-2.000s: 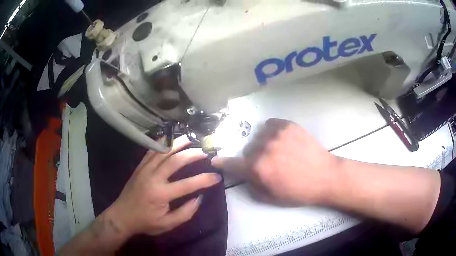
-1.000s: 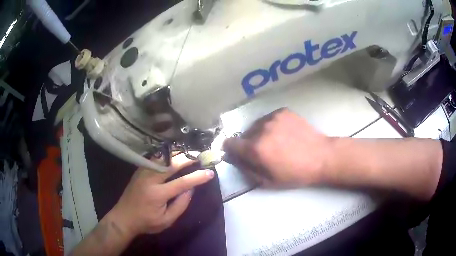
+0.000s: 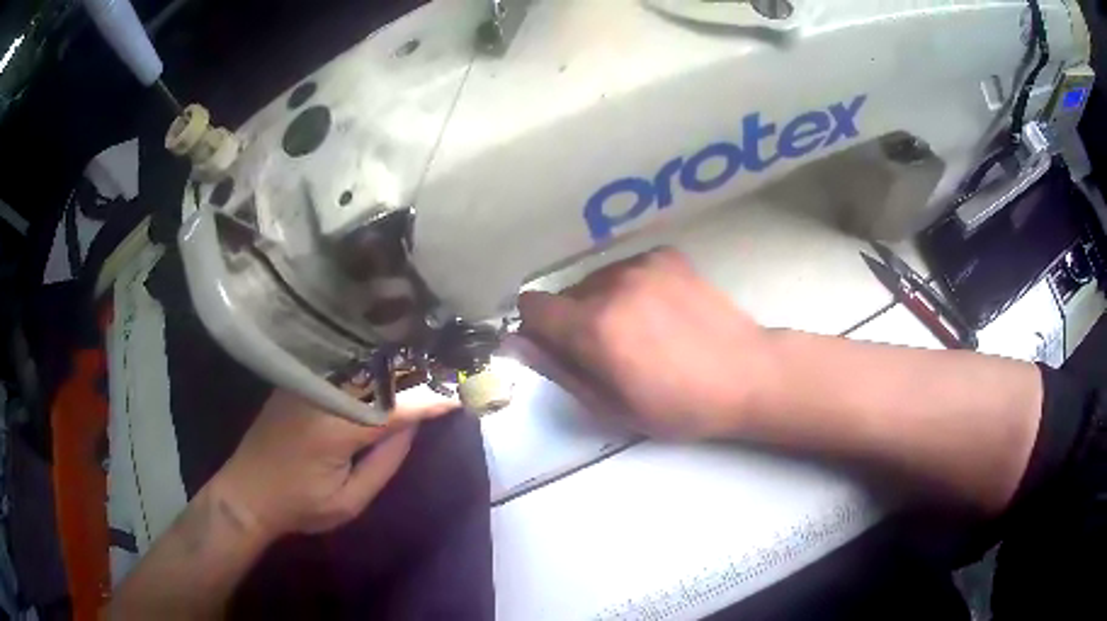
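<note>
The dark purple fabric panel (image 3: 407, 522) lies under the left end of the machine head and hangs towards the front. My left hand (image 3: 316, 467) lies on the fabric, its fingertips at the presser foot area (image 3: 419, 370) and partly hidden by the machine's white guard. My right hand (image 3: 643, 346) is just right of the needle area, fingers bent, slightly blurred; its fingertips are by the lit metal parts, and whether they pinch anything is not clear. A small cream round knob (image 3: 486, 388) sits beside the presser foot.
The cream-white machine head (image 3: 522, 158) with blue lettering spans the top. Dark-red and black snips (image 3: 923, 297) lie on the right, beside a black tray (image 3: 1008, 243). An orange basket rim (image 3: 80, 485) and white pieces (image 3: 146, 400) are at left. A ruler (image 3: 777, 552) runs along the front edge.
My right hand has moved up and left to the needle area. My left fingers have drawn in under the guard. The view has shifted slightly.
</note>
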